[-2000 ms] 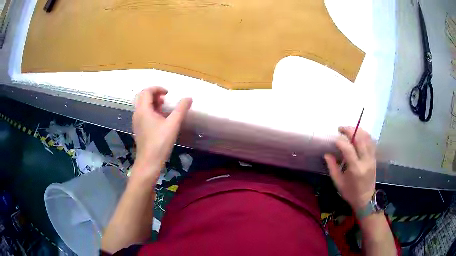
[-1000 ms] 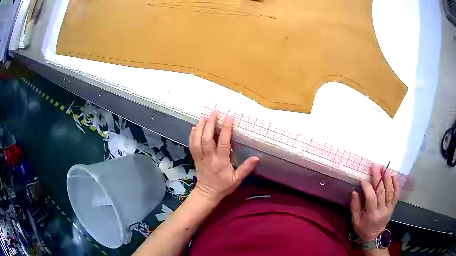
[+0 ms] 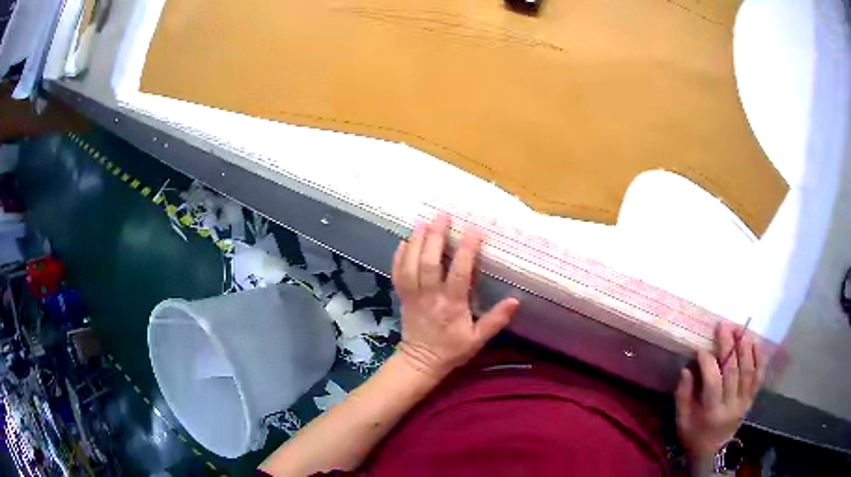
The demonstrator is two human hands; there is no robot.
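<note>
White layered fabric point(image 3: 578, 247) lies along the table's near edge under a tan-brown card pattern point(image 3: 448, 102) with curved cutouts. A clear ruler with red grid lines point(image 3: 597, 272) lies flat on the fabric along that edge. My left hand point(image 3: 443, 303) holds the ruler's left end, fingertips on top and thumb spread over the metal edge. My right hand point(image 3: 723, 387) has its fingertips at the ruler's right end and holds a thin dark red pen point(image 3: 737, 343) between its fingers. The pen's lower part is hidden by the fingers.
A small dark weight point(image 3: 523, 5) sits on the pattern at the top edge. Black shears point(image 3: 846, 291) show partly at the right rim. A translucent white bin point(image 3: 247, 363) stands on the green floor beside white scraps point(image 3: 261, 265). The table's riveted metal edge point(image 3: 280, 207) runs in front of me.
The view has shifted, so the table and bin sit further right. Since two seconds ago the ruler has come to lie flat on the fabric. In the last second both hands have stayed on it.
</note>
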